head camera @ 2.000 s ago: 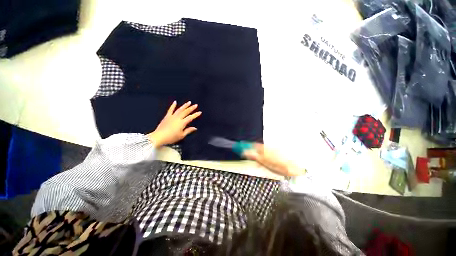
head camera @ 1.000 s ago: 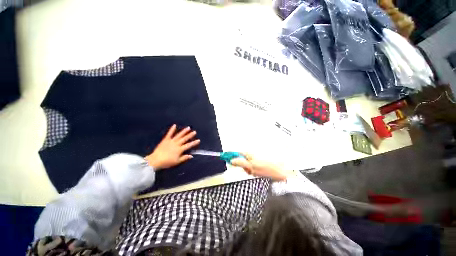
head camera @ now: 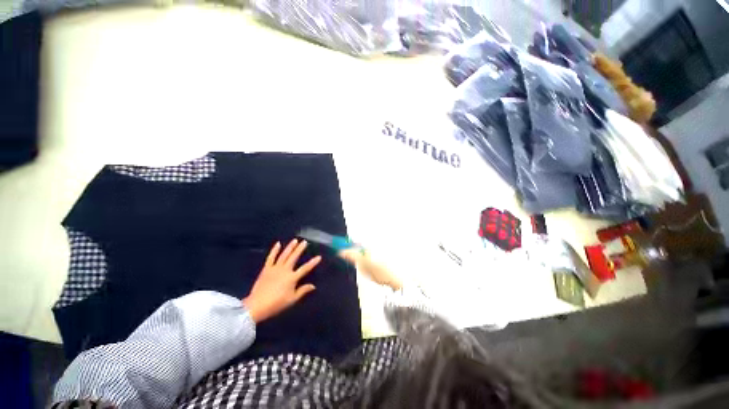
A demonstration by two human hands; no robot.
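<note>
A dark sleeveless top (head camera: pixel 208 216) lies flat on the cream table (head camera: pixel 200 80), its neck and armhole showing black-and-white check. My left hand (head camera: pixel 280 281) rests on the top with its fingers spread and holds nothing. My right hand (head camera: pixel 368 265) is at the top's right edge, slightly blurred, and holds the teal handle of an air blow gun (head camera: pixel 340 243). The gun's thin nozzle points left over the top, just above my left fingertips. My right fingers are small and partly hidden.
Printed clear bags (head camera: pixel 420 144) lie right of the top. Bagged garments (head camera: pixel 551 128) are heaped at the back right. A red-and-black checked pincushion (head camera: pixel 500 228) and a red box (head camera: pixel 599 261) lie at right. Plastic-wrapped bundles (head camera: pixel 360 24) line the far edge. Dark cloth (head camera: pixel 17 88) lies at far left.
The view has shifted, so the far edge now shows. The blow gun has moved up over the top relative to my left hand, its nozzle now above the fingertips. My left hand stays spread on the top.
</note>
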